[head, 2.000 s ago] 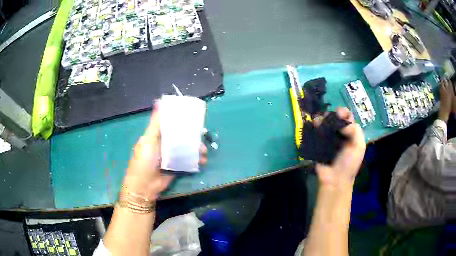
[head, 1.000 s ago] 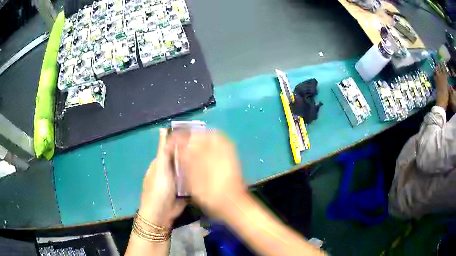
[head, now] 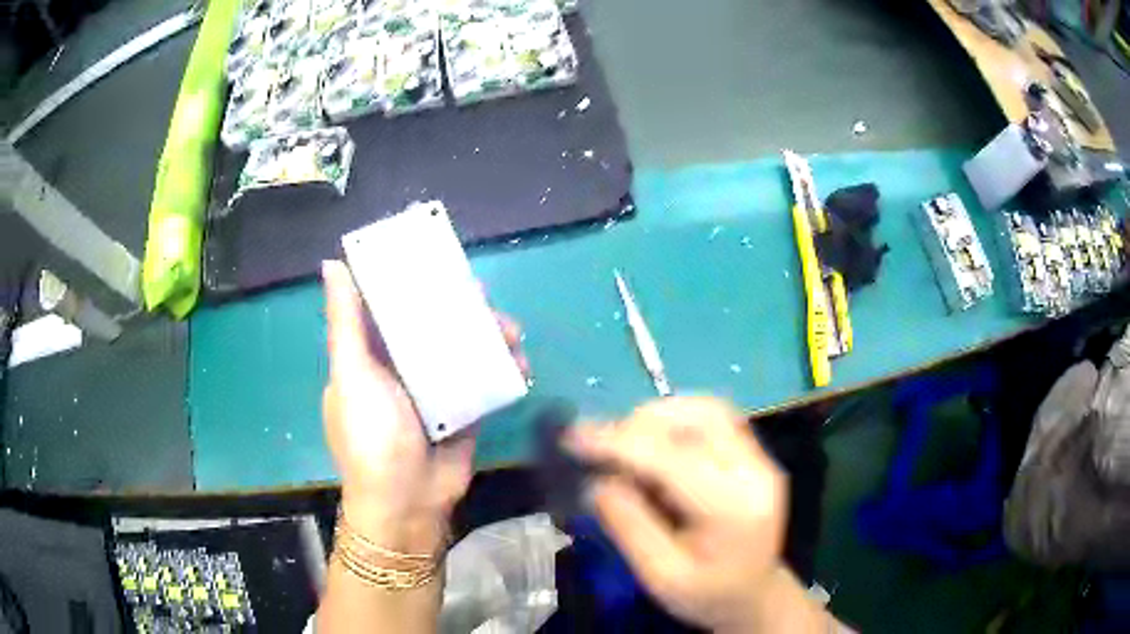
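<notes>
A power supply unit (head: 434,320) lies in my left hand (head: 387,434), its plain silver-grey metal back facing up with small holes near its ends. My right hand (head: 694,502) is blurred, to the right of and below the unit, and holds a dark blurred wad that looks like black cloth (head: 560,452). The wad is close to the unit's lower end; I cannot tell if they touch. A thin silver craft knife (head: 642,334) lies on the teal mat (head: 719,279) between the hands and the yellow utility knife (head: 813,291).
A second black cloth (head: 855,235) lies beside the yellow knife. One unit (head: 955,251) and a row of units (head: 1068,258) are at right, near a white bottle (head: 1004,167). Rows of units (head: 397,56) stand on a black sheet (head: 496,186). A person's sleeve (head: 1078,458) shows at right.
The hands have moved apart from their overlap. The unit's flat metal back now shows clearly. The right hand has moved right with the dark wad, and the craft knife on the mat is uncovered.
</notes>
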